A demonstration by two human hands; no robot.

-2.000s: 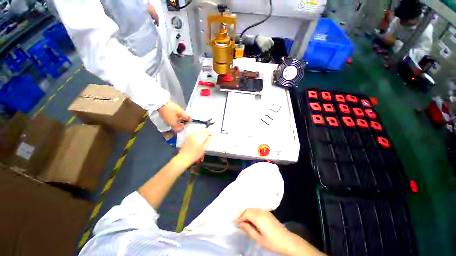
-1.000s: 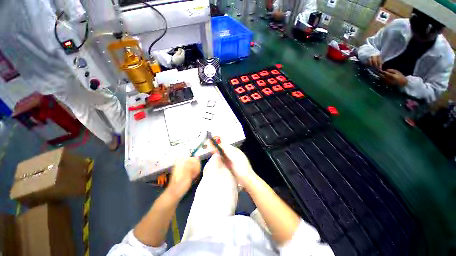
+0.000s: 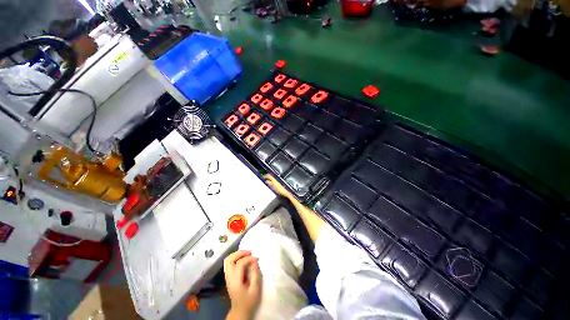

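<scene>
My left hand [image 3: 242, 275] is over my lap near the white machine table's front edge. Its fingers are curled and I cannot tell if it holds anything. My right hand [image 3: 274, 184] is at the gap between the white table [image 3: 240, 169] and the black blister tray [image 3: 294, 164]. It is small and partly hidden, and its grip cannot be seen. Red housings [image 3: 278, 112] sit in pockets at the tray's far left part. A second black tray [image 3: 406, 215] lies nearer, with a thin squarish outline on it.
The table bears a gold press cylinder [image 3: 84, 178], a brown fixture [image 3: 153, 182], a pale plate [image 3: 182, 219], thin black outlines and a red stop button [image 3: 237, 224]. A black fan [image 3: 191, 122] and blue bin [image 3: 199, 65] stand behind. A loose red piece [image 3: 370, 91] lies on the green surface.
The view has turned right. My right hand has moved from over my lap to the table-tray gap. The dark tool seen in my hands is no longer visible. The other worker's hand is gone.
</scene>
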